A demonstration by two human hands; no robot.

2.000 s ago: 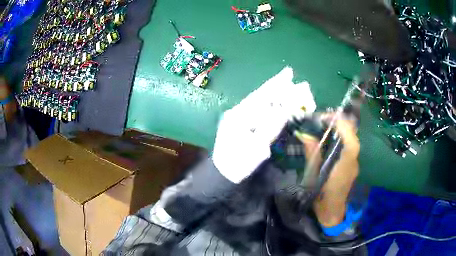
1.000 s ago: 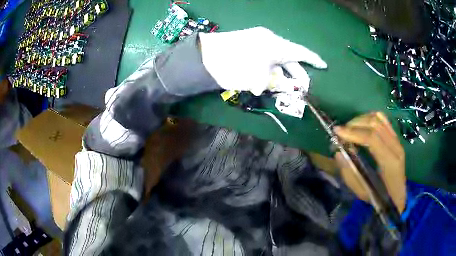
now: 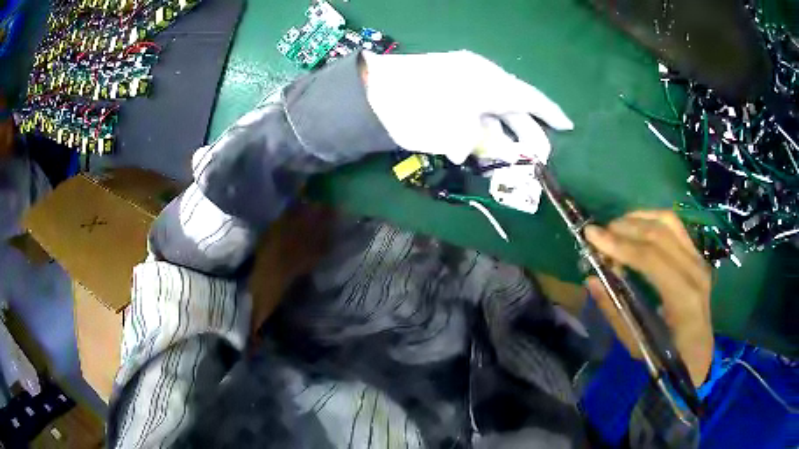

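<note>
My left hand point(image 3: 464, 105), in a white glove, holds a white plastic part point(image 3: 515, 188) by its upper edge over the green mat. A circuit board with a yellow block point(image 3: 410, 167) shows below the glove, partly hidden by it; a green and white wire point(image 3: 487, 216) hangs beside the white part. My bare right hand point(image 3: 657, 281) grips a soldering iron point(image 3: 604, 274) like a pen. The iron's tip touches or nearly touches the top of the white part; the exact contact cannot be told.
Boards point(image 3: 311, 39) lie behind my left wrist. Rows of yellow-dotted boards point(image 3: 88, 74) sit on a dark mat at left. Tangled wires with black parts point(image 3: 745, 149) lie at right. A dark blurred shape point(image 3: 692, 39) hangs at upper right. An open cardboard box point(image 3: 92, 224) stands below the bench edge.
Over two seconds both hands moved apart from a blurred overlap, and the iron's tip came to the white part. In the last second the hands barely moved; the view shifted slightly.
</note>
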